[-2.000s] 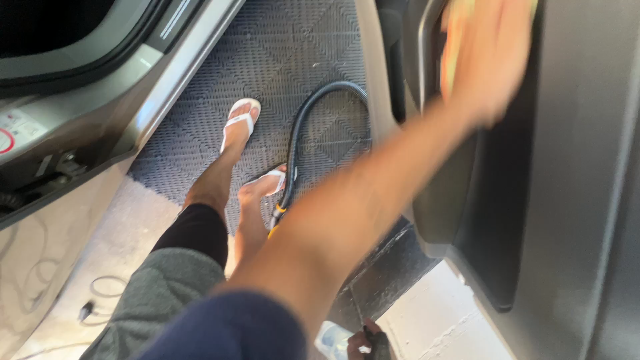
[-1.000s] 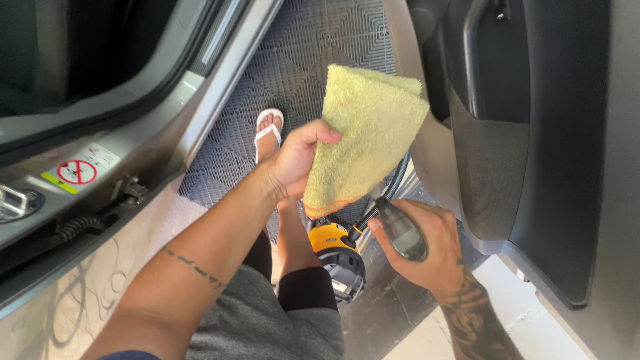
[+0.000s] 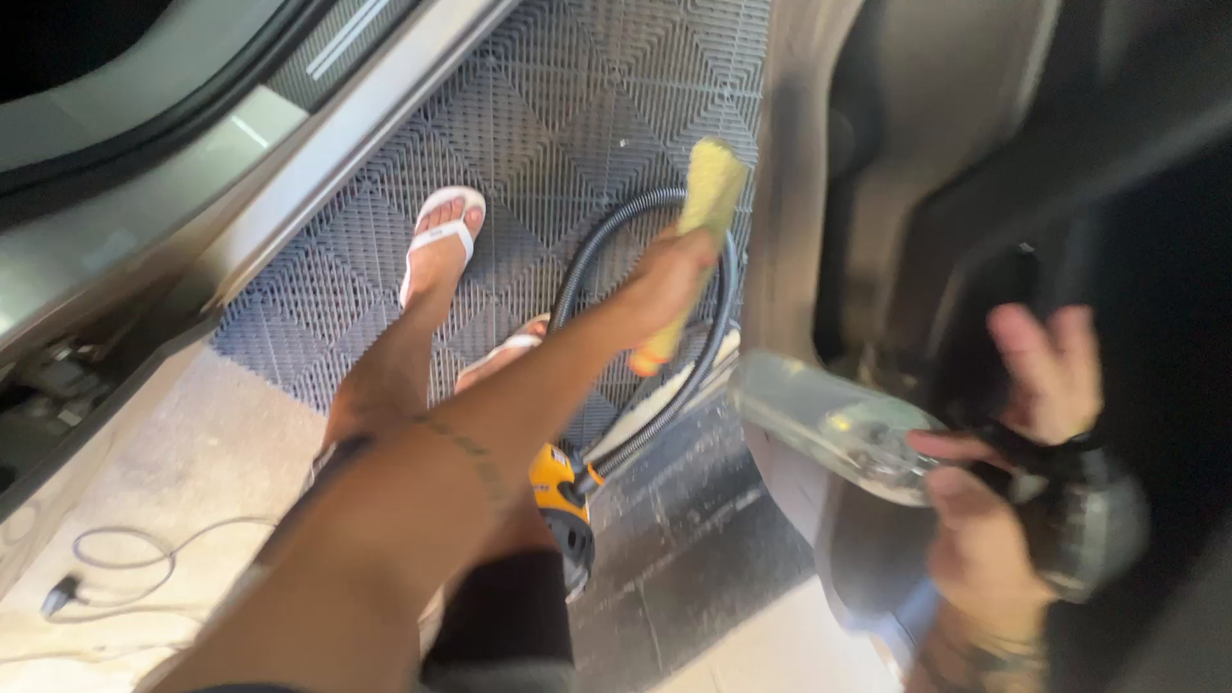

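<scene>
My left hand point(image 3: 674, 284) grips a folded yellow microfiber cloth point(image 3: 712, 183) with an orange edge, held above the floor beside the open car door. On the right, my right hand point(image 3: 1001, 529) is closed around a clear bottle point(image 3: 837, 423) with a dark top, tilted so that its base points left. Some fingers of that hand are spread apart. Blur hides the bottle's details and the exact grip. The bottle is in front of the car door's dark inner panel point(image 3: 905, 241).
A yellow and black vacuum cleaner point(image 3: 558, 491) with a looped grey hose point(image 3: 577, 260) stands below my left arm. The car's door sill point(image 3: 356, 154) runs along the left. A thin cable with a plug point(image 3: 60, 597) lies on the pale floor. Grey grid tiles point(image 3: 577, 106) lie under my feet.
One second ago the cloth was broad side to view, close to the bottle. Now the cloth is seen edge-on and my right hand with the bottle has moved right, in front of the door panel.
</scene>
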